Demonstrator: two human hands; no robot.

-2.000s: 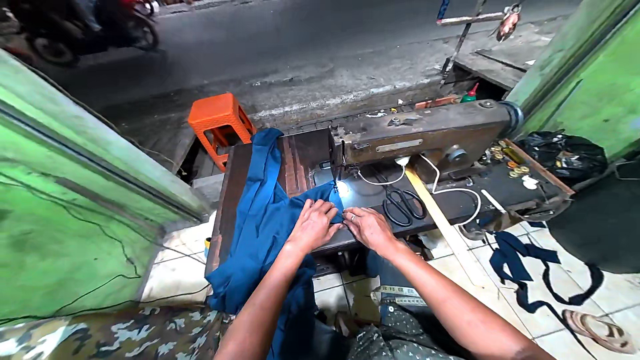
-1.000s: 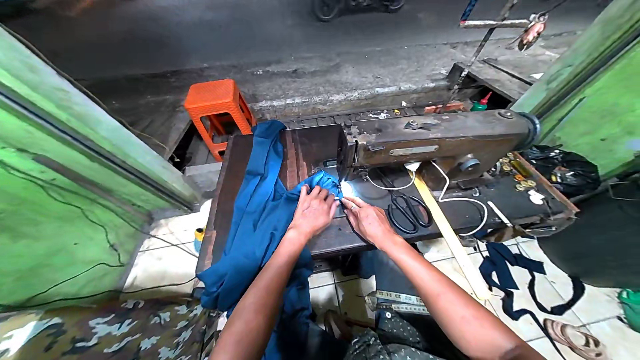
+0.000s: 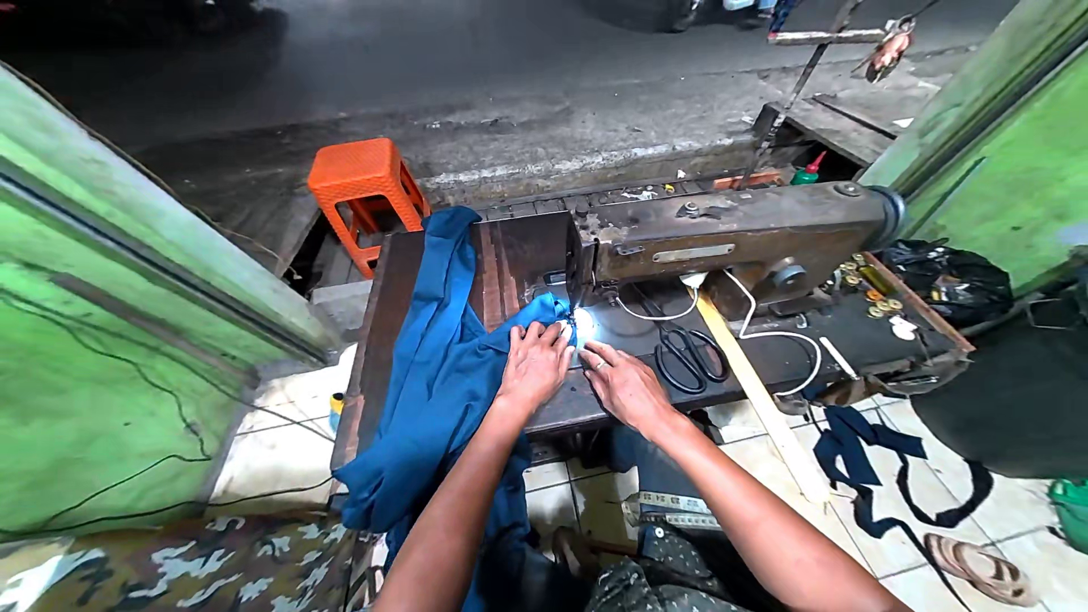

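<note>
Blue fabric (image 3: pixel 442 365) lies over the left part of the sewing table and hangs off its front edge. One edge of it reaches the lit needle area of an industrial sewing machine (image 3: pixel 739 234). My left hand (image 3: pixel 537 361) presses flat on the fabric just left of the needle, fingers pointing away from me. To the right of the needle, my right hand (image 3: pixel 625 384) rests at the lit bed with bent fingers; whether cloth lies under its fingertips cannot be told. Black-handled scissors (image 3: pixel 690 357) lie close to the right hand.
A long wooden ruler (image 3: pixel 756 391) crosses the table's front edge beside a white cable (image 3: pixel 786 333). Bobbins (image 3: pixel 880 302) sit in a tray at the right end. An orange plastic stool (image 3: pixel 365 191) stands behind the table. Dark cloth strips (image 3: pixel 858 450) and sandals (image 3: pixel 977 565) lie on the floor.
The bunched blue fabric at the needle lies flatter than one second ago, with my left hand closer to the needle. The motorcycle on the road has moved right since two seconds ago.
</note>
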